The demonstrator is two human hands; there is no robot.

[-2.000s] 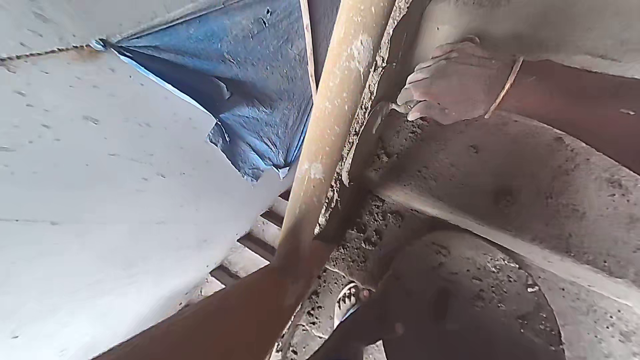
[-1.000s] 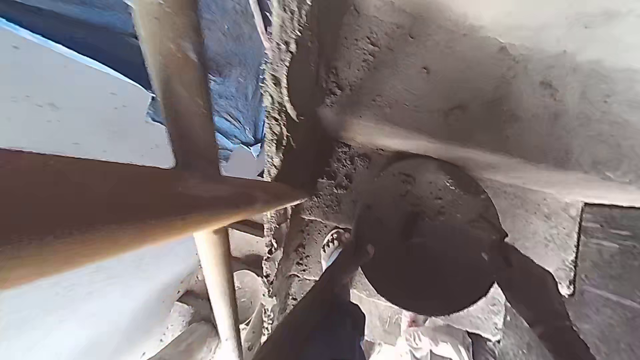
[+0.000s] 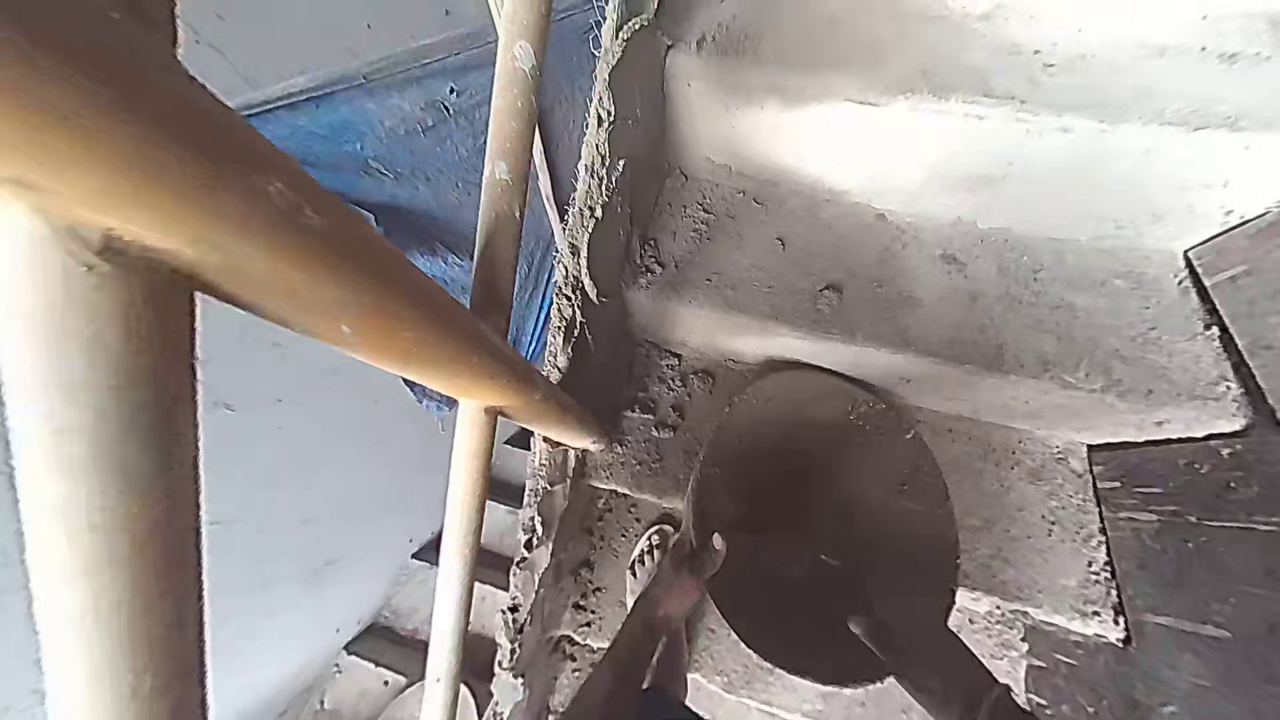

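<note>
A large round dark pan [image 3: 830, 530] is held low over concrete steps, right of centre. My left hand [image 3: 700, 560] grips its left rim, with the thumb over the edge. At the lower right rim is my right hand [image 3: 880, 640], in deep shadow; its fingers are mostly hidden, but it appears to grip the pan. The pan's inside is too dark to tell whether it holds anything. A foot in a sandal [image 3: 650, 560] shows just beyond my left wrist.
Bamboo poles [image 3: 300, 230] cross the left side, near the pan. A rough mortar edge [image 3: 575, 260] runs beside the concrete steps [image 3: 900, 270]. Blue sheeting [image 3: 400, 170] hangs behind the poles. Dark boards [image 3: 1180, 540] border the steps at right. More steps [image 3: 390, 640] lie lower left.
The hand with a wristband, seen by the mortar edge two seconds ago, is no longer there. A second arm has come to the pan's right side. The view has shifted greatly.
</note>
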